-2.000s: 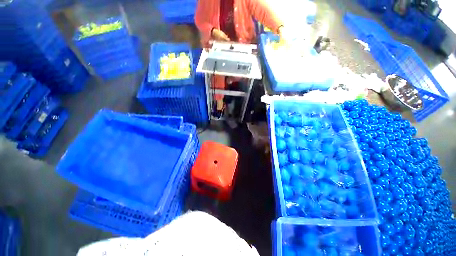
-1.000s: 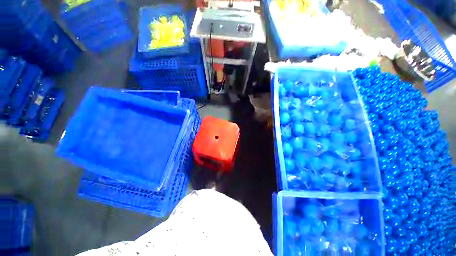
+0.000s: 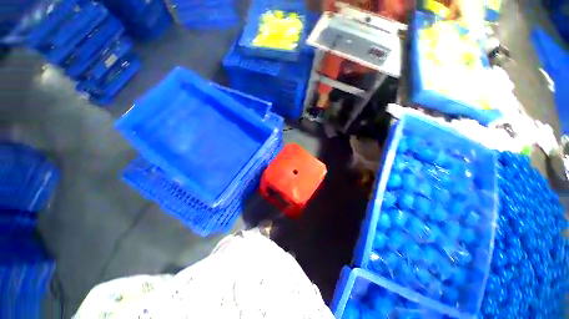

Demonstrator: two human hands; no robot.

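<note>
Neither of my hands is in view; white cloth on my body fills the bottom centre. A red plastic stool (image 3: 294,174) stands on the floor just in front of me. To its left an empty blue tote (image 3: 198,132) lies on stacked mesh crates (image 3: 181,197). To its right a blue tote (image 3: 430,215) holds blue balls under clear film. A second tote of blue balls (image 3: 380,305) is cut off by the bottom edge. Loose blue balls (image 3: 527,243) are heaped at the right.
A bag sealer (image 3: 362,40) on a light stand is ahead, with a person's orange clothing (image 3: 387,7) behind it. Totes of yellow balls (image 3: 277,30) flank it. Stacked blue crates (image 3: 103,53) stand far left, others (image 3: 25,212) at the left edge.
The view has tilted down and turned left, so the stool, totes and sealer appear shifted right and slanted. The person behind the sealer is now mostly cut off by the top edge.
</note>
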